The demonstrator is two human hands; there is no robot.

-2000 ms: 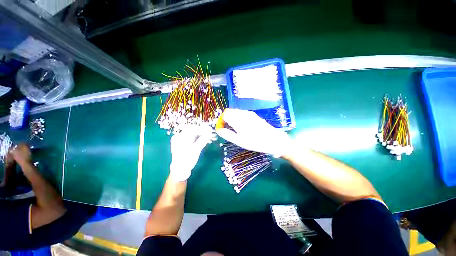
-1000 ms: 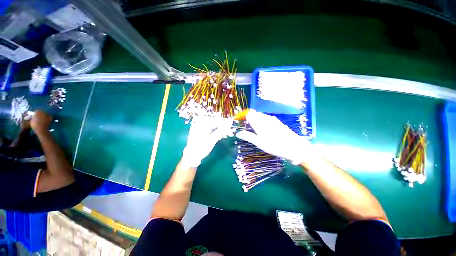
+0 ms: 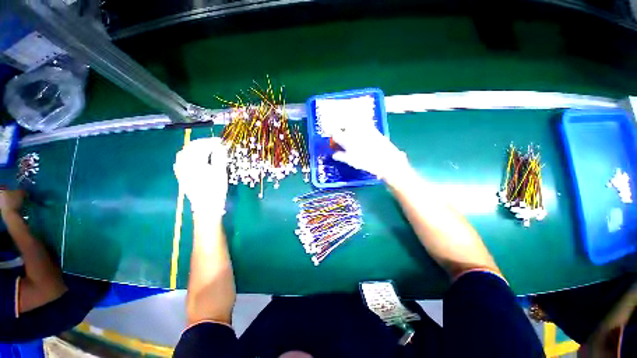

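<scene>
My left hand [image 3: 203,171], in a white glove, is at the left side of the heap of yellow and red-brown wire leads [image 3: 264,140] with white ends; whether it holds anything cannot be told. My right hand [image 3: 367,149], in a white glove with an orange spot at the fingertips, reaches over the small blue tray [image 3: 384,115]. White parts [image 3: 343,112] fill its far part and dark blue-purple ones lie in the near part. The fingertips are too blurred to show a grip. A flat pile of purple-brown harnesses [image 3: 327,222] lies below the tray.
A separate harness bundle [image 3: 522,183] lies to the right, beside a large blue tray [image 3: 592,238] with a few white pieces. A metal post [image 3: 119,66] and rail stand behind. A clear plastic bag [image 3: 45,98] and a neighbour's arm [image 3: 31,245] are at left.
My left hand has moved left, away from the front of the heap. My right hand has moved from the heap to over the small blue tray, uncovering the flat harness pile. The camera view has shifted.
</scene>
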